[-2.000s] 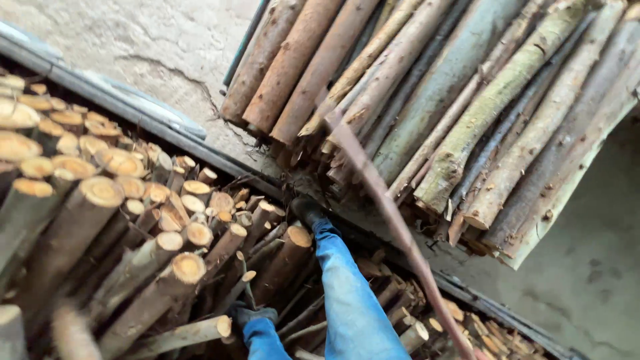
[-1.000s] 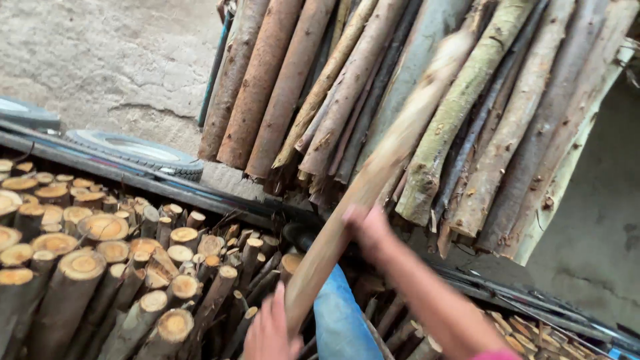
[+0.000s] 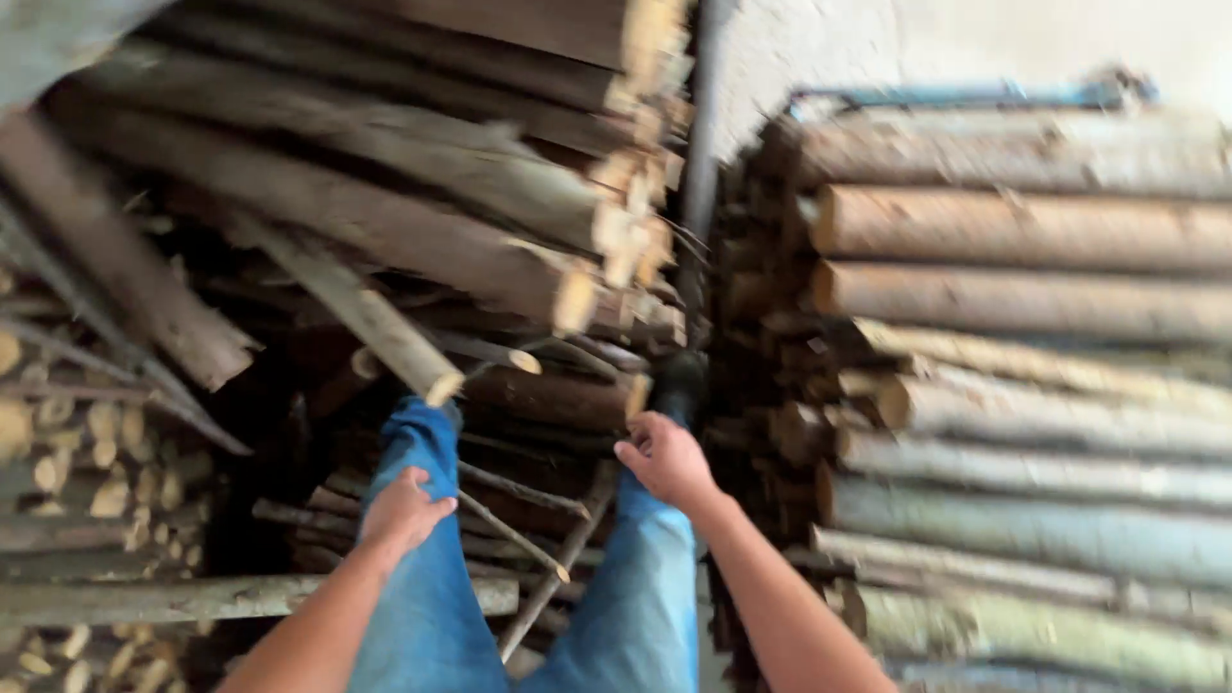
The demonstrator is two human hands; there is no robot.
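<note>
My left hand [image 3: 406, 510] hovers over my left shin in blue jeans, its fingers apart and holding nothing. My right hand [image 3: 666, 457], fingers loosely bent, is in front of my right shin with nothing visible in it. Just beyond the left hand, the cut end of a thin log [image 3: 409, 351] points toward my left knee area. A thicker log [image 3: 462, 250] lies on the stack ahead of both hands. Thin sticks [image 3: 520, 529] lie between my legs. The image is blurred, and my left foot is mostly hidden.
Stacked logs [image 3: 1039, 298] fill the right side, with a blue bar [image 3: 982, 94] behind them. A dark metal rail [image 3: 705, 144] runs between the stacks beside a pale wall [image 3: 799, 48]. More cut log ends [image 3: 106, 462] are at the left, near a loose leaning log [image 3: 115, 250].
One second ago both hands were at a long peeled log; now they are apart from it and empty. The view has turned a lot toward the stacked logs at the left.
</note>
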